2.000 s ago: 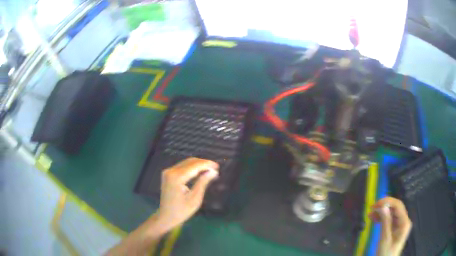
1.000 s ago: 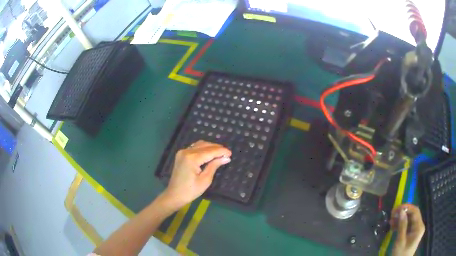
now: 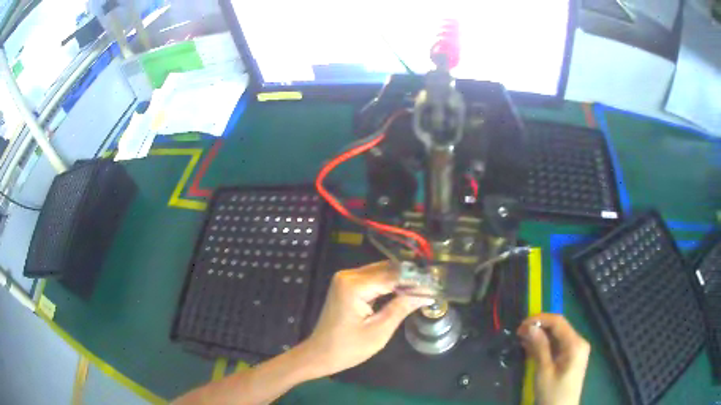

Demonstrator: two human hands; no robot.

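Note:
My left hand (image 3: 360, 320) is at the test fixture (image 3: 443, 198), its thumb and finger pinched just above the round silvery seat (image 3: 432, 328). Whether a piece is between these fingertips is hidden. My right hand (image 3: 557, 356) is right of the fixture base, by the yellow tape, with thumb and finger pinched on a tiny silvery component (image 3: 537, 323). The black component tray (image 3: 237, 316) lies left of the fixture, with small pale pieces in its upper rows and a few lower down.
Stacked black trays (image 3: 79, 221) stand at the far left. Side trays lie right of the fixture, one behind (image 3: 565, 170) and one tilted nearer (image 3: 644, 308). A bright monitor (image 3: 332, 47) stands behind. Red wires (image 3: 324, 178) loop left of the fixture. Papers (image 3: 190, 103) lie back left.
My left hand has moved right from over the component tray to the fixture seat. My right hand stays beside the fixture base. The camera view has shifted.

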